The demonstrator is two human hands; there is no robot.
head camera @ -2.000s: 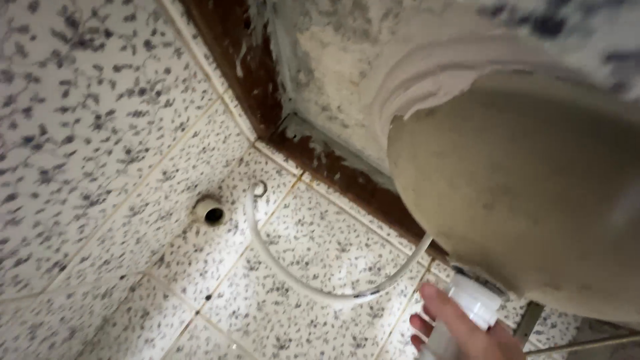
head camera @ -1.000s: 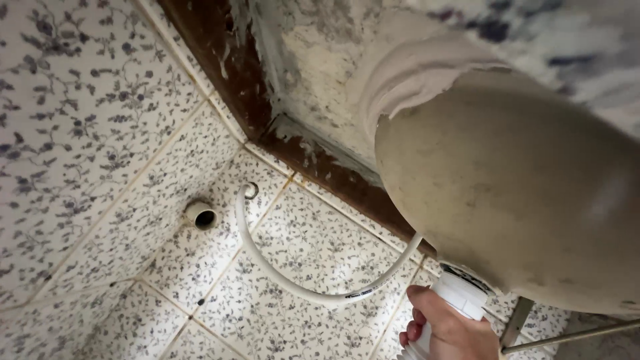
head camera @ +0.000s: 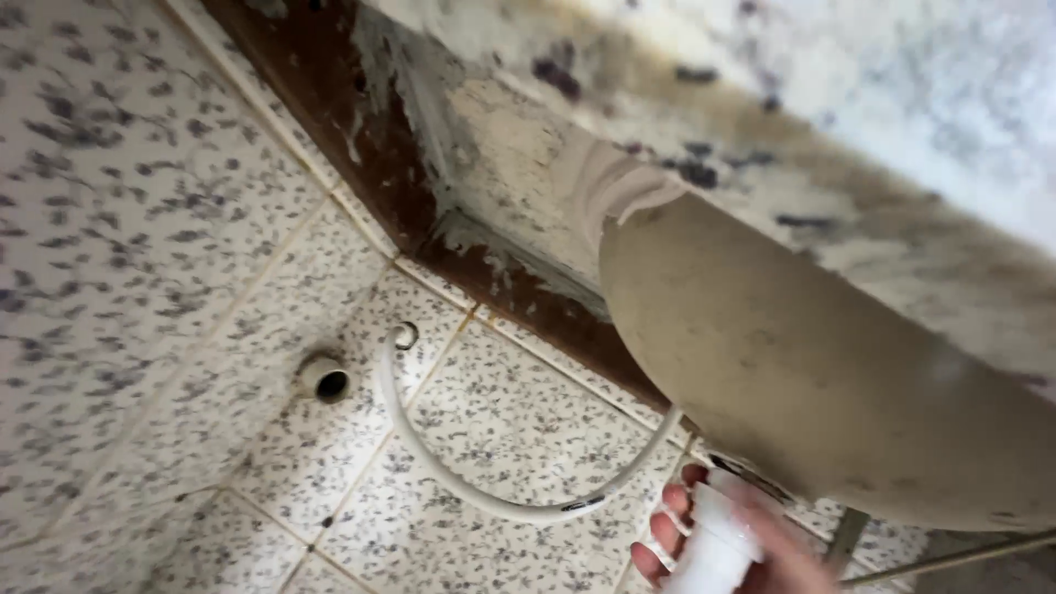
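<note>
Beneath the rounded underside of a sink basin (head camera: 825,371), a hand (head camera: 767,528) is closed around a white plastic drain fitting (head camera: 716,540); it looks like my right hand, entering from the lower edge. The fitting's upper end is close to the dark drain opening (head camera: 751,474) at the basin's bottom; whether they touch cannot be told through the blur. A white flexible hose (head camera: 487,499) curves from a hole in the wall to behind the basin, left of the hand. My left hand is not in view.
A pipe stub (head camera: 326,379) sticks out of the floral-tiled wall. A brown frame (head camera: 528,297) smeared with grey material runs under the patterned countertop (head camera: 825,124). A metal bracket (head camera: 848,536) and a thin rod (head camera: 957,557) lie right of the hand.
The hand's grip on the white fitting has shifted, with the fingers now spread along its left side. The view has moved, so more of the countertop's underside shows.
</note>
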